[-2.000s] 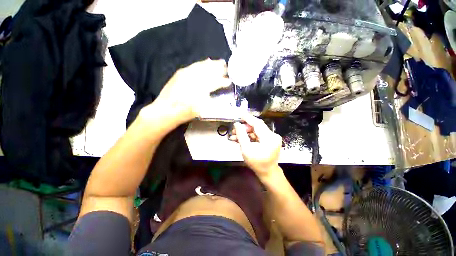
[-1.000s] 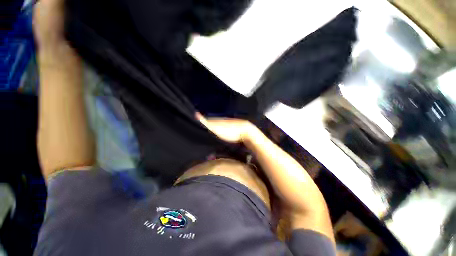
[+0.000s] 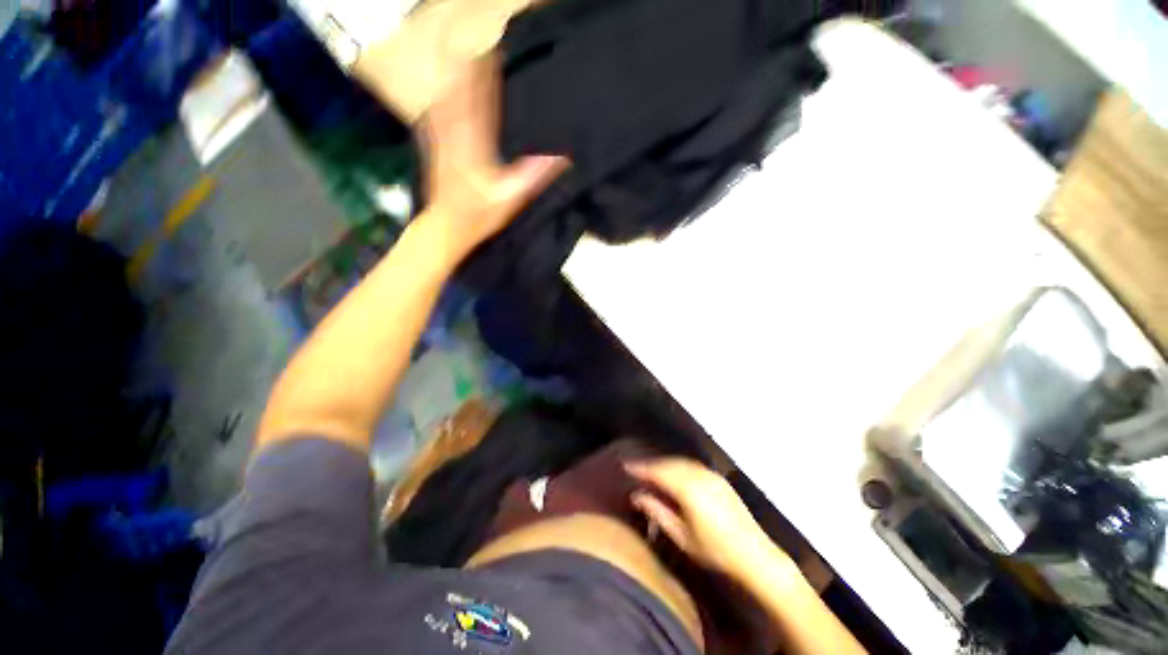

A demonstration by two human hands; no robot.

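Note:
The black garment bundle (image 3: 653, 109) lies crumpled at the top centre, on the white table's left end and hanging over its edge. My left hand (image 3: 474, 173) is at the bundle's left side, blurred, with thumb and fingers spread apart and no cloth visibly pinched. My right hand (image 3: 685, 505) is low over my lap, near the table's front edge, with fingers partly curled; whether it holds something is unclear. The overlock machine (image 3: 1012, 473) is at the lower right, partly cut off and blurred, away from both hands.
The white table (image 3: 820, 282) runs diagonally from top centre to lower right, with a wood-coloured surface (image 3: 1114, 211) beyond it. Blue items (image 3: 77, 115) and a grey surface (image 3: 256, 205) are at the left. A blurred pale shape is beside my left fingers.
The view has swung, and the machine now sits lower right. The black cloth that was across my lap now lies up on the table's end. My right hand no longer touches it; my left fingers have spread.

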